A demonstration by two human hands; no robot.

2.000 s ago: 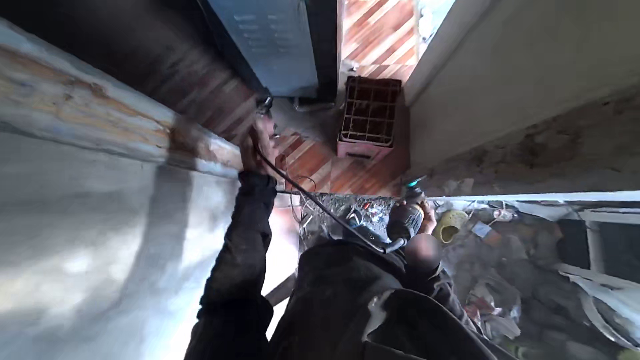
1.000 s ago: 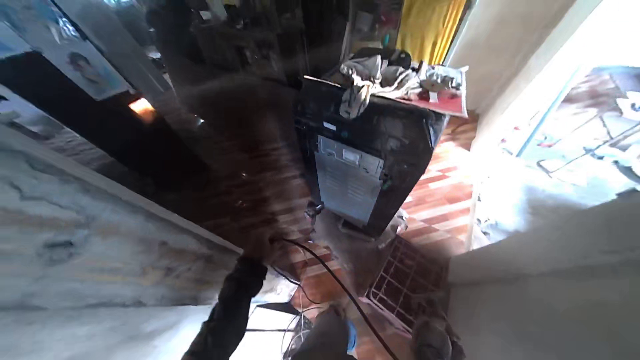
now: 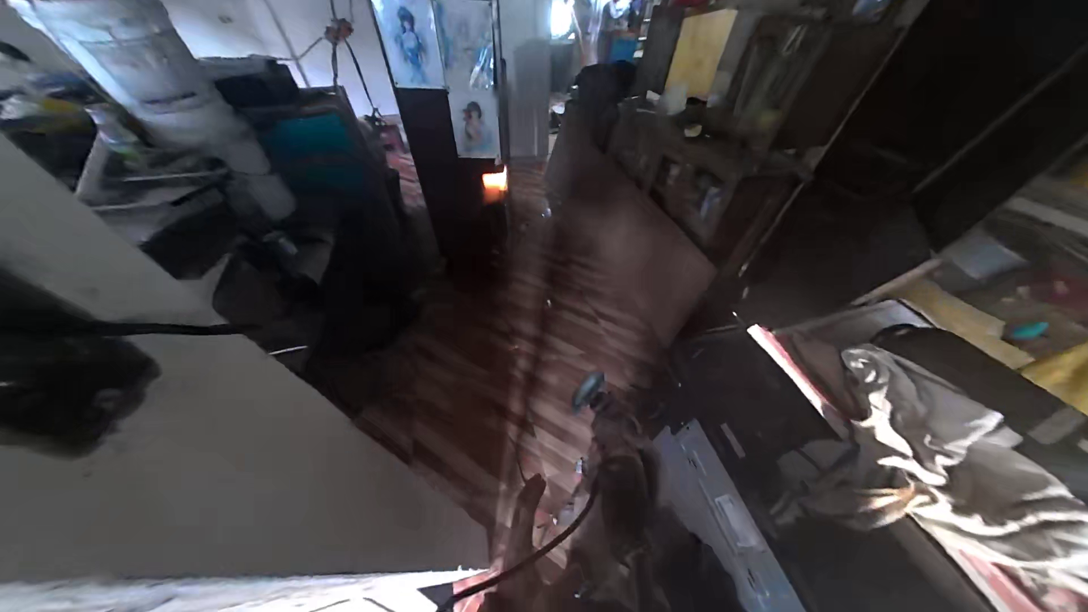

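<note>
An angle grinder [image 3: 610,418] with a round blue-green disc points forward, low and just right of centre in the head view. My right hand [image 3: 623,442], dark and blurred, is around its body. A black cable [image 3: 544,548] curves from beside the tool down to the bottom edge. At the left edge, a dark blurred shape lies by another stretch of black cable [image 3: 161,328]; whether it is my left hand or sleeve cannot be told.
A pale wall [image 3: 229,476] fills the lower left. Right of the grinder stands a dark appliance with a metal panel [image 3: 722,518], crumpled cloth [image 3: 943,459] on top. Wood-patterned floor [image 3: 476,365] runs between dark furniture [image 3: 680,195] and a teal-sided object [image 3: 314,153].
The view has swung far round into the room. My left hand, on the cable in the earlier frames, no longer shows clearly. The grinder now points over the wood-patterned floor.
</note>
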